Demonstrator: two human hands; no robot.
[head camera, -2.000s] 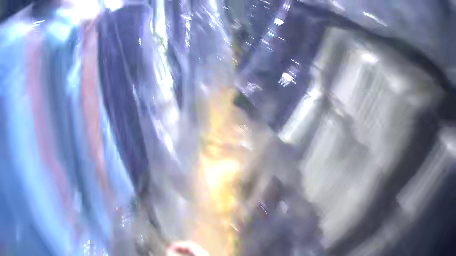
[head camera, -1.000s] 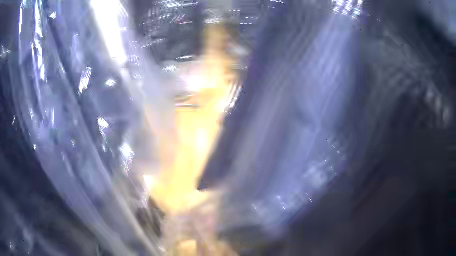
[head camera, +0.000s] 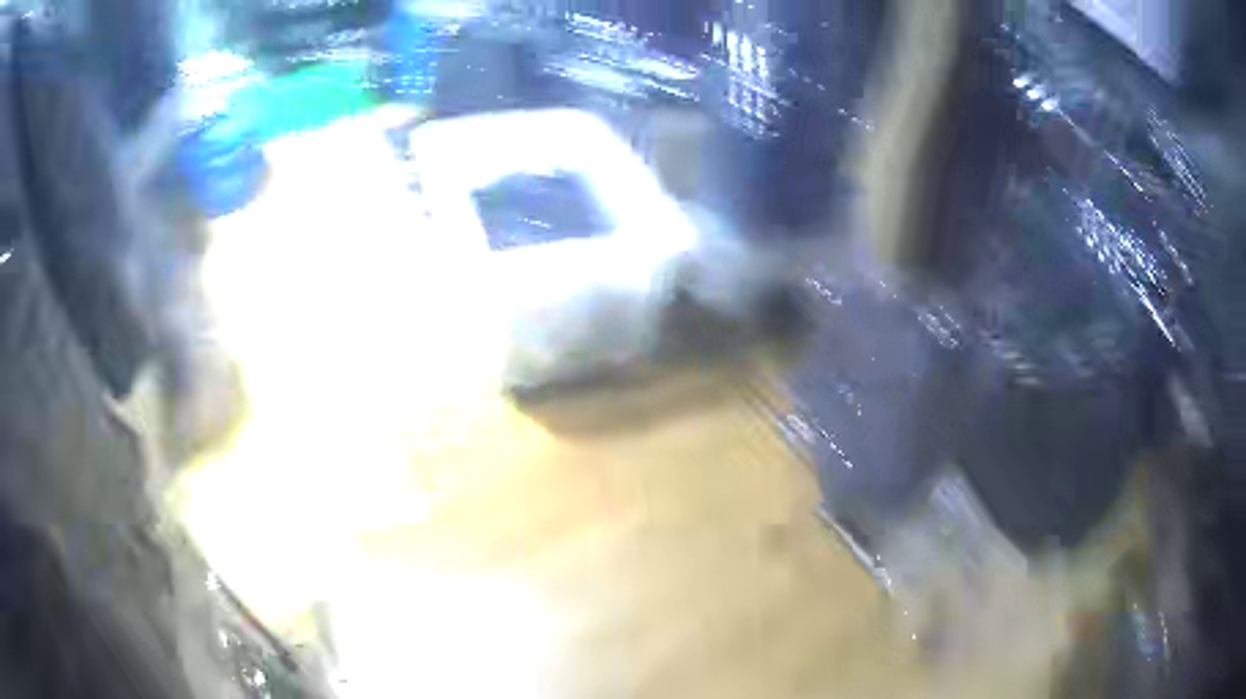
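Neither of my hands can be made out in the blurred head view. Nearest in front of me is a large white open-topped tub (head camera: 642, 205) with something dark inside it. Its left side merges into strong white glare. Dark garments in clear glossy film (head camera: 875, 396) hang on the right, with white glare streaks on the film. Among them hangs a beige strip of a garment (head camera: 909, 137).
A tan floor (head camera: 683, 546) runs from the tub towards me, washed out by glare at its left. More dark and grey garments (head camera: 68, 396) line the left edge. A blue bundle (head camera: 219, 171) and a green floor patch (head camera: 308, 103) show at upper left.
The close rows of filmed garments that filled the view have parted to the sides. The tub, the wide tan floor and the green and blue patches have come into view.
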